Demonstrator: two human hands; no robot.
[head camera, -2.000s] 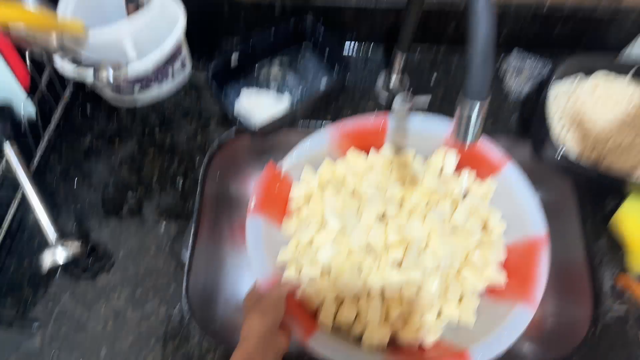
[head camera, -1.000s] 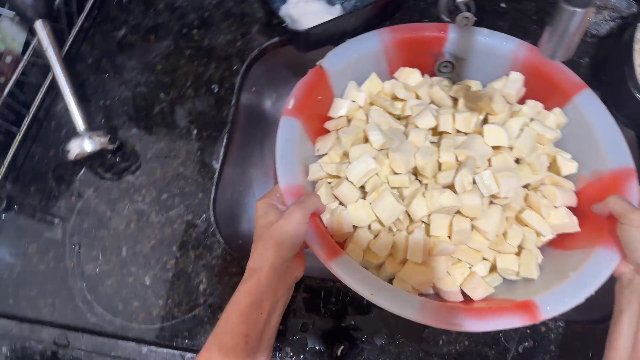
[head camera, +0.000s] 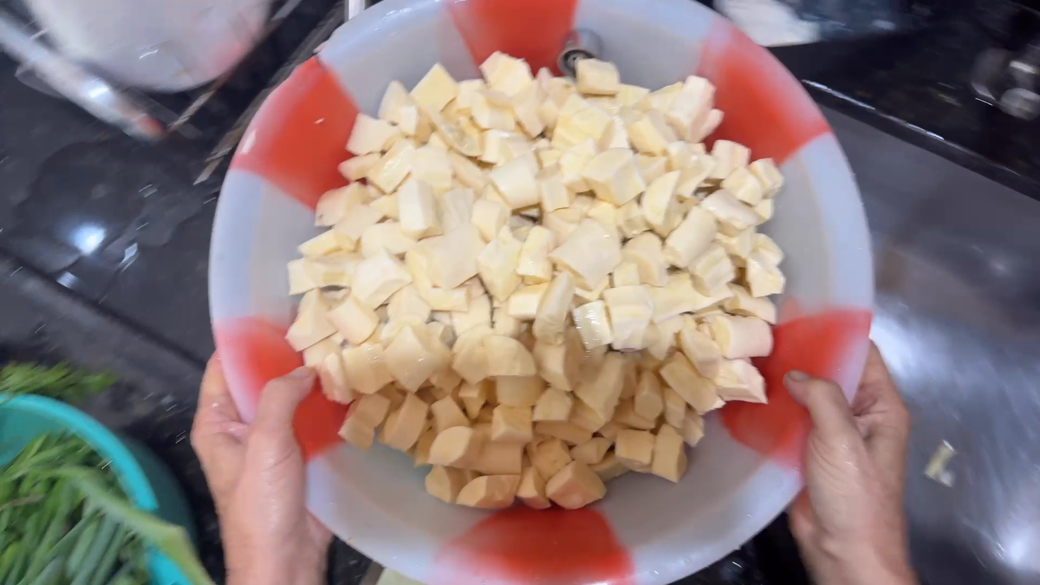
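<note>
A large plastic basin (head camera: 536, 540), pale grey with red patches, fills the middle of the view. Pale, cream-coloured cut chunks of a peeled root vegetable (head camera: 520, 260) are heaped in it. My left hand (head camera: 260, 463) grips the basin's lower left side, its thumb over the rim. On the lower right side my right hand (head camera: 853, 455) holds the rim the same way, thumb inside. Both hands' other fingers are partly hidden behind the basin. The end of a metal tap (head camera: 578, 50) shows above the chunks at the basin's far side.
A teal container (head camera: 89, 431) with green leafy stalks (head camera: 57, 496) stands at the lower left. A whitish vessel (head camera: 154, 36) is at the upper left. The dark, wet stone counter (head camera: 89, 195) lies left; a metal sink surface (head camera: 959, 341) lies right, with a small scrap (head camera: 941, 463) on it.
Two seconds ago only one hand showed at the basin, which was over the sink; now both hands hold its sides. The view has shifted strongly, and the teal container has come into sight.
</note>
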